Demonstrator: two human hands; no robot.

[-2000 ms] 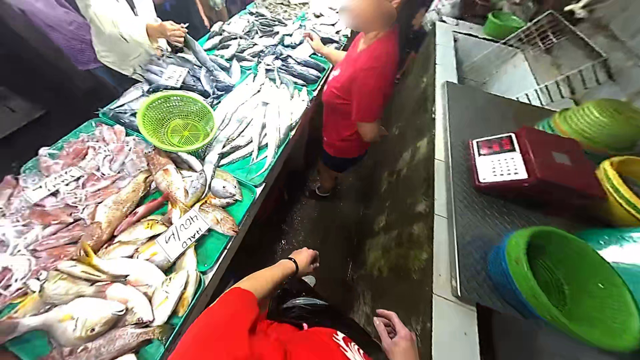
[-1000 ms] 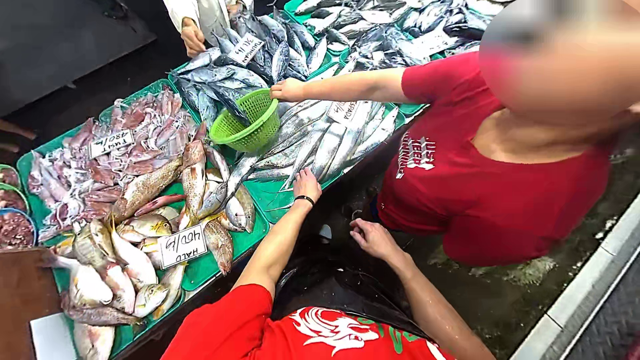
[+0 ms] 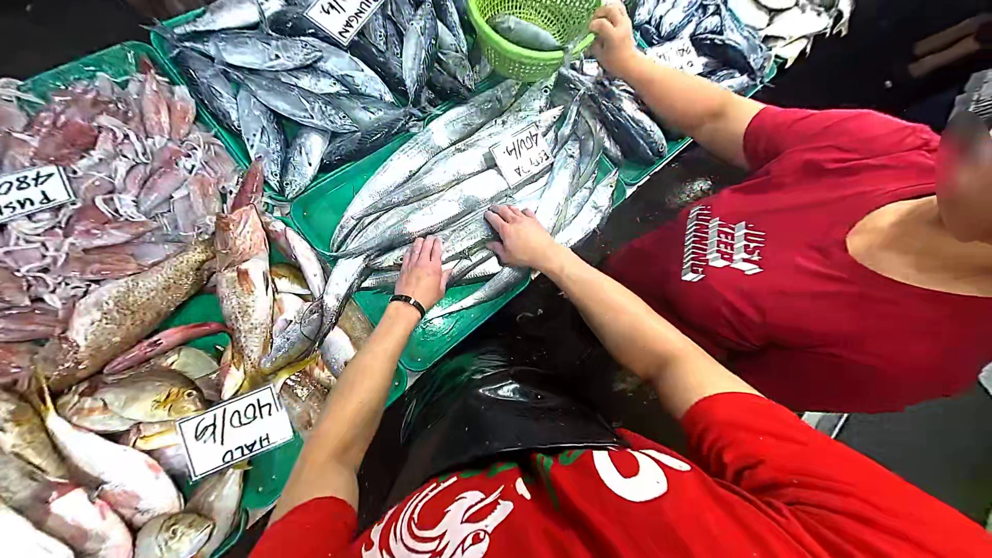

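Long silvery fish (image 3: 446, 198) lie side by side in a green plastic tray (image 3: 442, 329) with a handwritten price card (image 3: 523, 155) on top. My left hand (image 3: 422, 271), a black band on its wrist, rests with fingers spread on the near left part of these fish. To its right, my right hand (image 3: 521, 235) lies on the same fish just below the card; its fingertips touch a fish, and whether they grip it cannot be told. At the top, a co-worker's hand (image 3: 614, 35) holds the rim of a green plastic basket (image 3: 508, 58) with a fish in it.
Squid (image 3: 147, 167) fill a tray at the left. Mixed reef fish (image 3: 124, 465) with a price card (image 3: 235, 428) lie at the lower left. Small tuna-like fish (image 3: 271, 77) are piled beyond. A co-worker in a red shirt (image 3: 783, 263) stands close at my right.
Both my hands have come onto the silvery fish; one second ago the right was short of the tray. The co-worker's basket has moved right, away from the silvery fish's left end.
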